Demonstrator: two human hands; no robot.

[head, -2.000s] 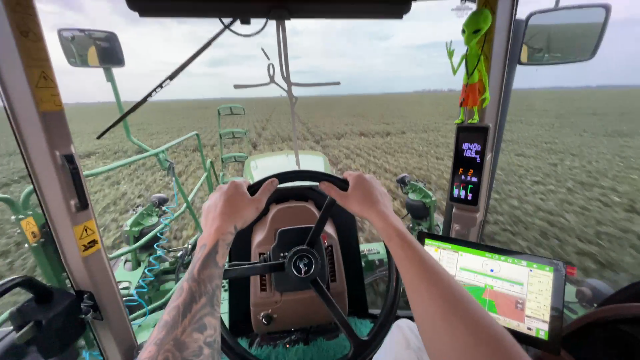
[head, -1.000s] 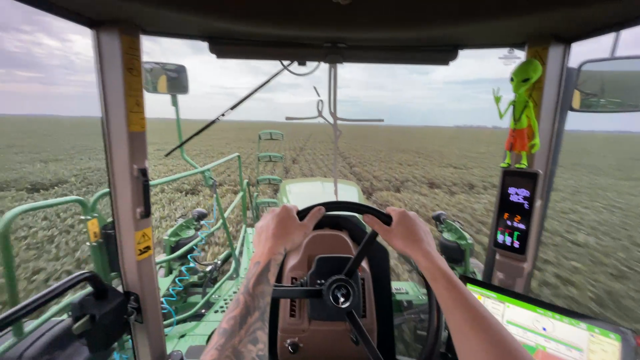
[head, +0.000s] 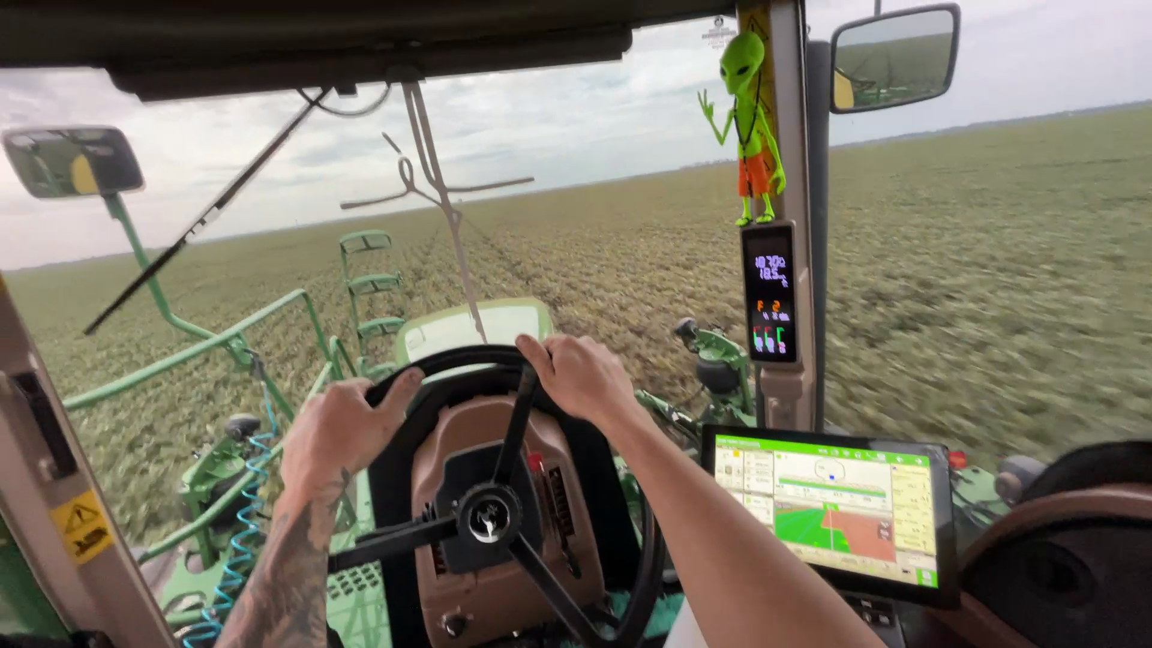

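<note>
Both hands are on the black steering wheel (head: 648, 576) of a tractor. My left hand (head: 346, 423), at the end of a tattooed forearm, grips the upper left of the rim with its thumb along the top. My right hand (head: 580, 373) holds the top of the rim, right of centre, thumb raised along it. Behind the wheel stands the brown steering column (head: 459, 432), with the round hub (head: 489, 520) and its deer emblem in front. A lit monitor (head: 828, 513) showing a green and red field map sits beyond my right forearm. The fingertips are hidden behind the rim.
A green alien figure (head: 743, 117) in orange shorts stands above a narrow digital display (head: 769, 292) on the right pillar. Outside are the pale green hood (head: 477, 328), green handrails (head: 198, 351), two mirrors (head: 76, 162) and a crop field (head: 612, 243). A wiper (head: 207, 216) crosses the windshield.
Both hands stay on the rim. The wheel's spokes have turned somewhat relative to the column. The view has tilted and shifted, bringing the whole monitor screen back into sight.
</note>
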